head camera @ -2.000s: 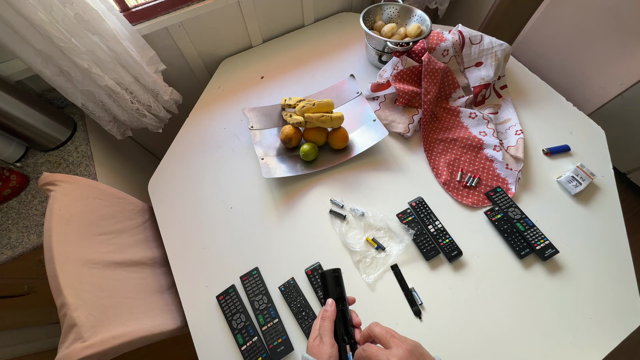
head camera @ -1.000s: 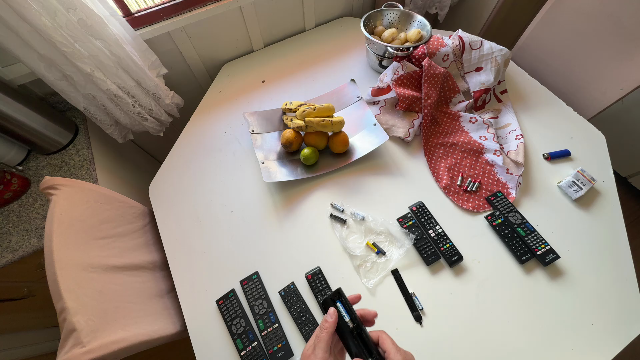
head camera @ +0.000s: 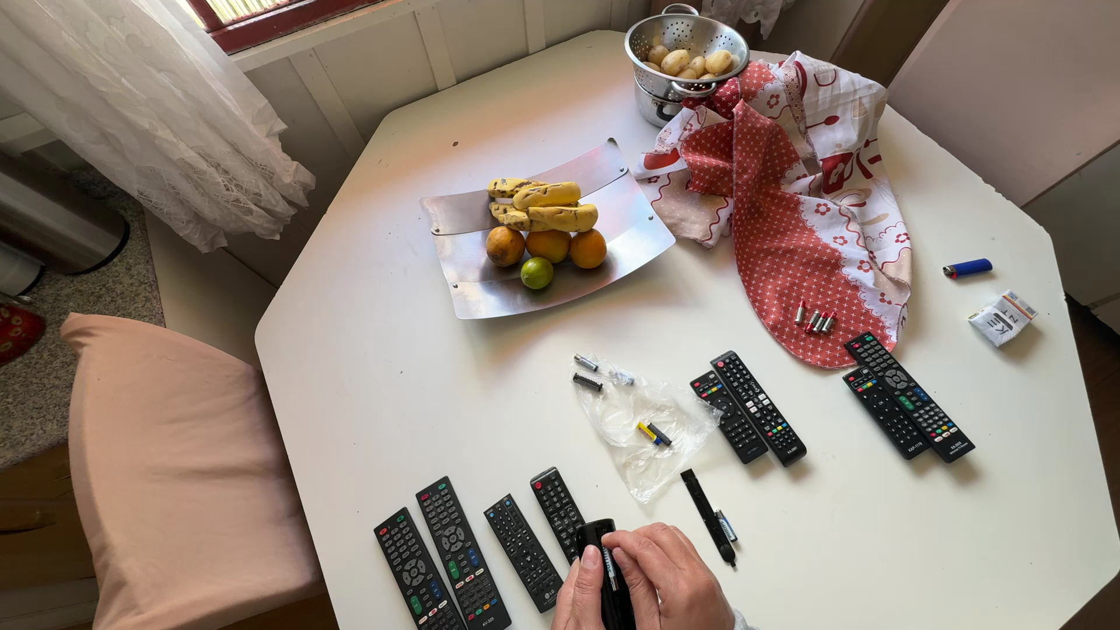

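Note:
My left hand (head camera: 579, 595) holds a black remote control (head camera: 616, 604), its back facing up with a battery (head camera: 610, 567) showing in its compartment. The fingers of my right hand (head camera: 669, 582) touch the remote beside that battery. To the right lie a long black cover (head camera: 707, 516) and a loose battery (head camera: 725, 526) beside it. Just above, a clear plastic bag (head camera: 639, 446) has a yellow-and-black battery (head camera: 649, 433) and other batteries on it. Several black remotes lie left of my hands, among them one (head camera: 556, 507) partly behind the held remote.
Two remote pairs lie right, one (head camera: 759, 407) near the bag, another (head camera: 910, 398) by a red-and-white cloth (head camera: 787, 236) bearing several batteries. Beyond are a metal fruit tray (head camera: 490, 297), a colander of potatoes (head camera: 687, 35), a blue lighter (head camera: 968, 268) and a small white pack (head camera: 1003, 317). A covered chair (head camera: 184, 455) stands left.
The held remote has been turned so that its open battery compartment shows. My right fingers have moved from its lower end up to the battery.

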